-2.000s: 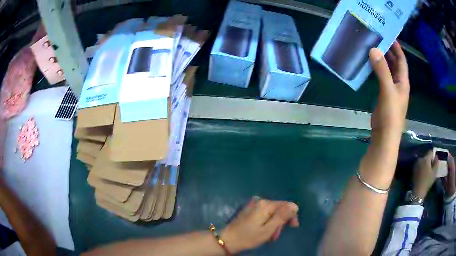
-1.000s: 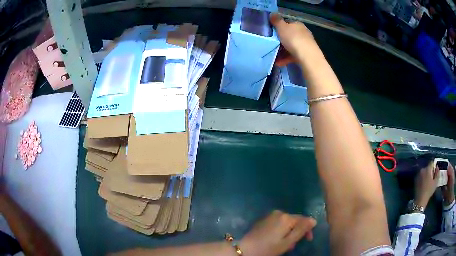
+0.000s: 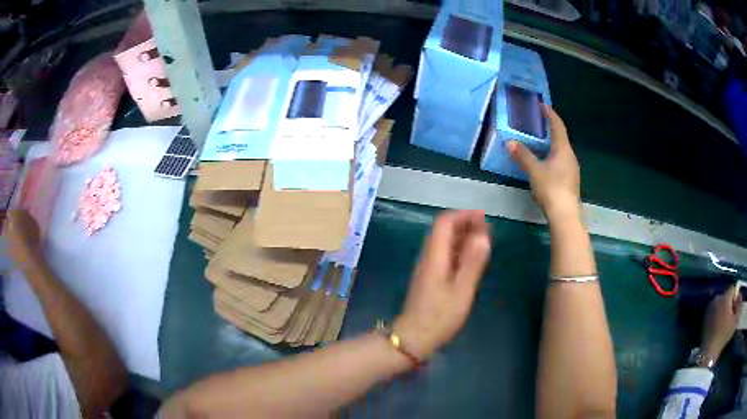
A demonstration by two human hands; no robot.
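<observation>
My right hand (image 3: 559, 168) grips a light blue folding carton (image 3: 516, 86) on the dark green belt, with its thumb on the front and fingers at the right side. Left of it, another blue carton (image 3: 463, 45) sits on top of a lower carton (image 3: 445, 127). My left hand (image 3: 453, 274) is empty above the green bench, with its fingers loosely bent and slightly blurred. A fanned pile of flat carton blanks (image 3: 315, 127) lies at left, with brown flaps (image 3: 299, 217) towards me.
The belt's pale metal edge (image 3: 459, 193) crosses the middle. Red-handled scissors (image 3: 663, 270) lie at right. A metal post (image 3: 187, 65), pink parts (image 3: 99, 200) on a white sheet (image 3: 135, 270) and a plastic bag of pink parts (image 3: 86, 110) are at left. Neighbours' arms show on both sides.
My right hand has left the carton now stacked on another and holds the carton to its right. My left hand has risen from the bench's front. The whole view has shifted.
</observation>
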